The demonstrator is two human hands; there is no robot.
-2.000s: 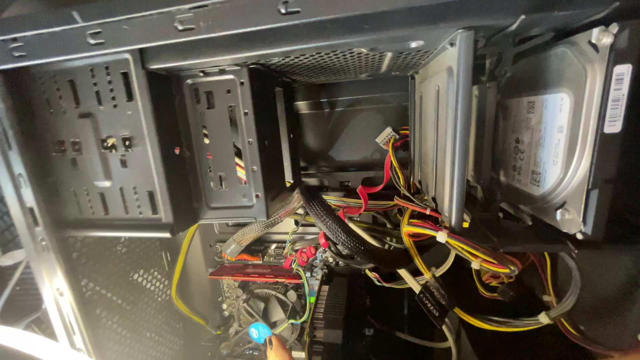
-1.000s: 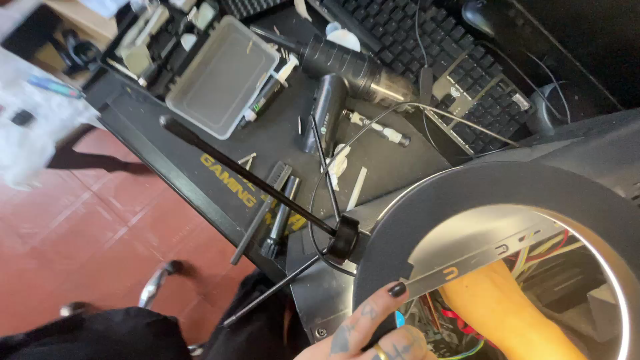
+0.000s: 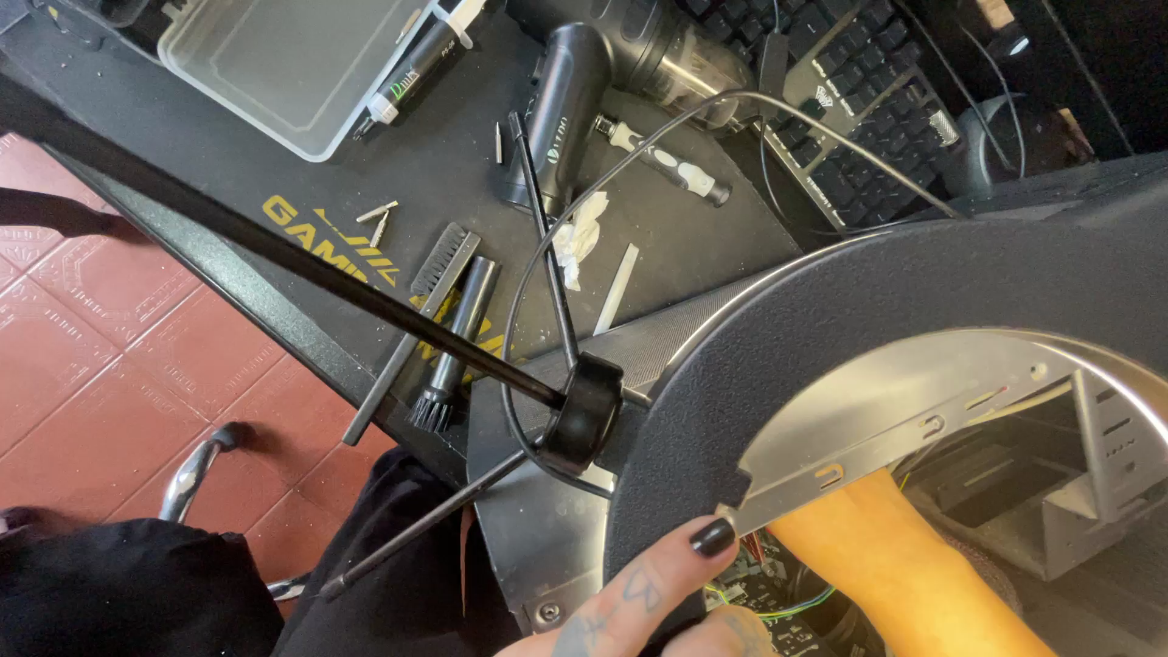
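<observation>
My left hand [image 3: 643, 598] is at the bottom centre, fingers bent over the lower rim of a black ring light [image 3: 707, 401], the black-nailed index finger lying along it. Seen through the ring, my right forearm [image 3: 899, 566] reaches under a metal rail of an open computer case [image 3: 538, 538]; the right hand itself is hidden. Green and yellow wires [image 3: 794, 609] and a circuit board show beside the wrist. The light's folded tripod legs meet at a black hub [image 3: 582, 415] left of the ring.
On the black desk mat [image 3: 228, 155] lie a flat brush [image 3: 444, 260], a round brush [image 3: 461, 342], a screwdriver handle [image 3: 666, 164], a syringe [image 3: 415, 78], a clear plastic tray [image 3: 283, 73] and a handheld blower or vacuum [image 3: 566, 109]. A keyboard [image 3: 849, 91] is beyond. A thin cable loops across.
The view has swung from the case interior to the desk. The ring light and my left hand, absent two seconds ago, are in view. The blue thing seen earlier by a hand no longer shows.
</observation>
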